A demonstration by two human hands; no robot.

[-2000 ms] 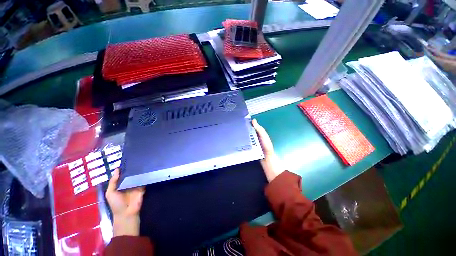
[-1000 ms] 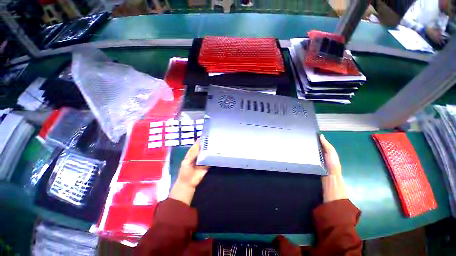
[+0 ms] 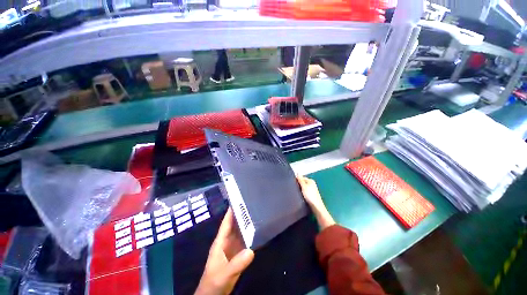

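A silver-grey laptop bottom cover [image 3: 263, 190] is held tilted above a black work mat [image 3: 199, 262]. Its outer face with a fan grille and vent slots shows, and its left side edge with ports and a side vent is turned up towards me. My left hand [image 3: 226, 253] grips the near left corner, thumb near the side vent. My right hand [image 3: 312, 199] holds the right edge; its fingertips are partly hidden by the cover. A sheet of small white rectangles [image 3: 164, 222] lies left of the cover, partly over red film [image 3: 115, 276].
A crumpled clear bubble bag [image 3: 75, 201] lies at left. Red bubble bags [image 3: 211, 128] and stacked panels [image 3: 297, 137] stand at the back. Another red bubble bag pile [image 3: 390, 190] lies at right, beside wrapped covers [image 3: 451, 155]. A metal post [image 3: 378, 86] rises at the bench's back right.
The cover has turned from lying face-up and nearly level to a steep tilt, showing its left side edge. Both hands still hold it. The view has risen, showing the overhead shelf.
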